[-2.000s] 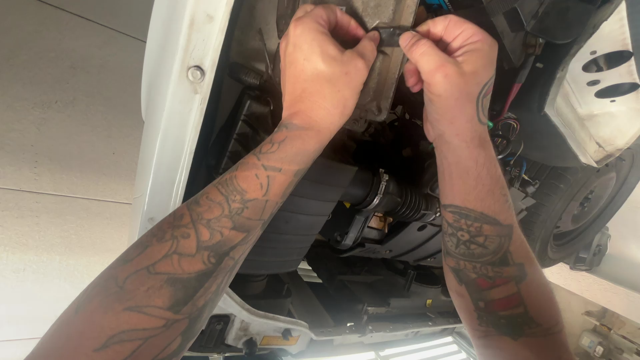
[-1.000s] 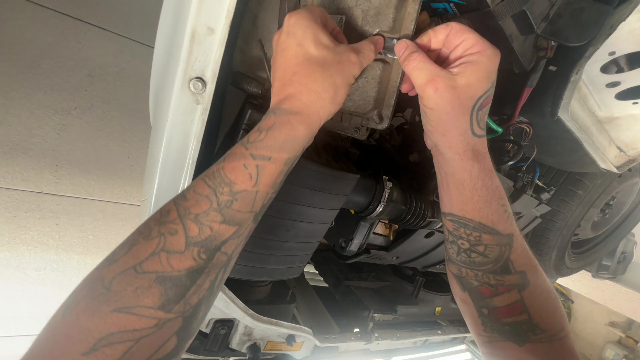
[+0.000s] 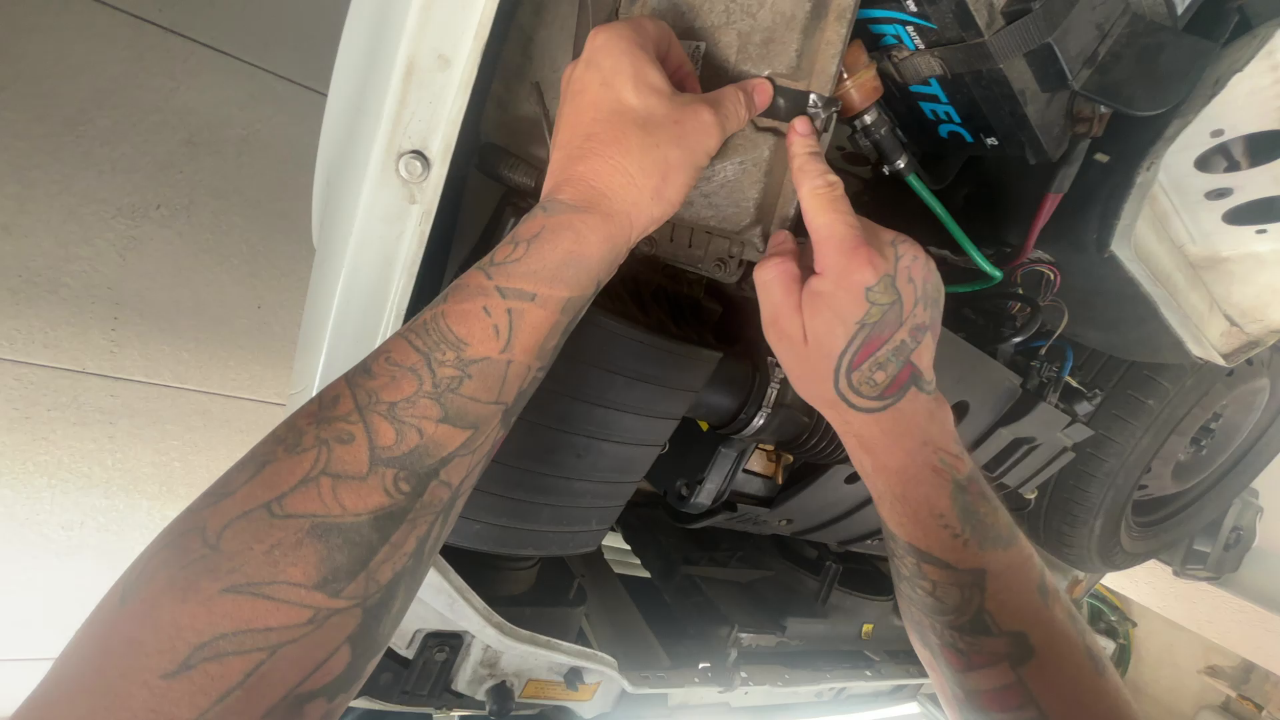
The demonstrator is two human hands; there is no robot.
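Note:
A short black strip (image 3: 795, 103), perhaps tape or rubber, lies across a dirty metal housing (image 3: 735, 190) in the vehicle's engine bay. My left hand (image 3: 635, 120) pinches the strip's left end between thumb and curled fingers. Against its lower edge, near the shiny crumpled right end, rests the extended index fingertip of my right hand (image 3: 860, 300); the other fingers of that hand are partly curled and grip nothing. Just right of the strip are an amber plastic fitting (image 3: 858, 78) and a black connector (image 3: 882, 140) with a green hose (image 3: 950, 228).
A black battery (image 3: 930, 110) with a strap sits at the upper right. A ribbed black air duct (image 3: 590, 430) lies below my hands. White body panels (image 3: 390, 200) edge the bay at left. Loose wires (image 3: 1045, 290) and a spare wheel (image 3: 1180, 450) are at right.
My right hand has let go of its pinch on the black piece and moved lower, its index finger now extended against it. My left hand stays at the other end.

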